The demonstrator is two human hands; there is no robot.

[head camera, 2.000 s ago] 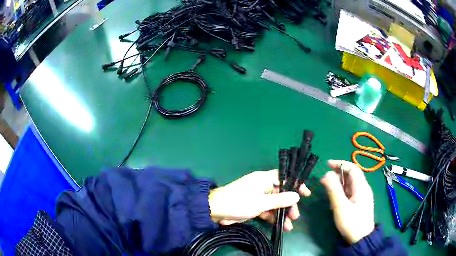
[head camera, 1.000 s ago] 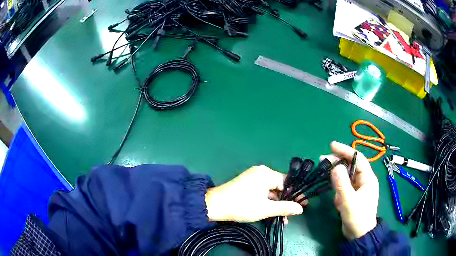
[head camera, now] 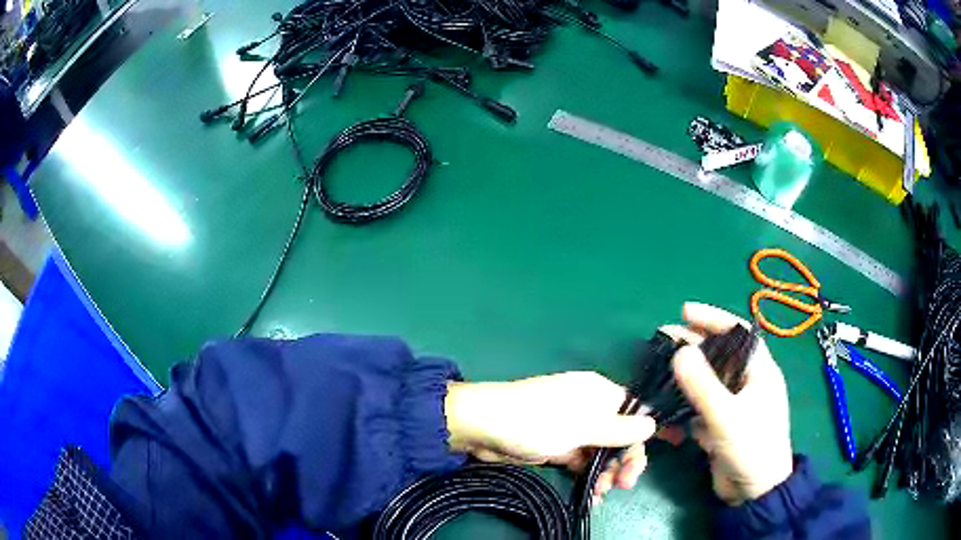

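My left hand point(head camera: 548, 420) grips a bunch of black cable leads just below their connectors. The waterproof connectors point(head camera: 662, 380) are blurred and point up and right, towards my right hand. My right hand point(head camera: 738, 411) has its thumb and fingers around some of the connector ends. A slim dark pointed thing shows by its fingers, too blurred to name. The cable coil point(head camera: 474, 501) of these leads hangs at the bottom edge, below my left wrist, partly cut off.
Another cable coil point(head camera: 424, 169) lies left of centre, below a cable pile point(head camera: 422, 32). A steel ruler point(head camera: 727, 192), green translucent item point(head camera: 785, 166), yellow box point(head camera: 822, 132), orange scissors point(head camera: 785, 293), blue-handled pliers point(head camera: 840, 406) and black cables point(head camera: 927, 348) lie right. A blue bin point(head camera: 69, 401) stands left.
My right hand was apart from the connectors, then came to them and now closes around some ends. The connectors, upright and fanned before, now lean right. The view has shifted slightly.
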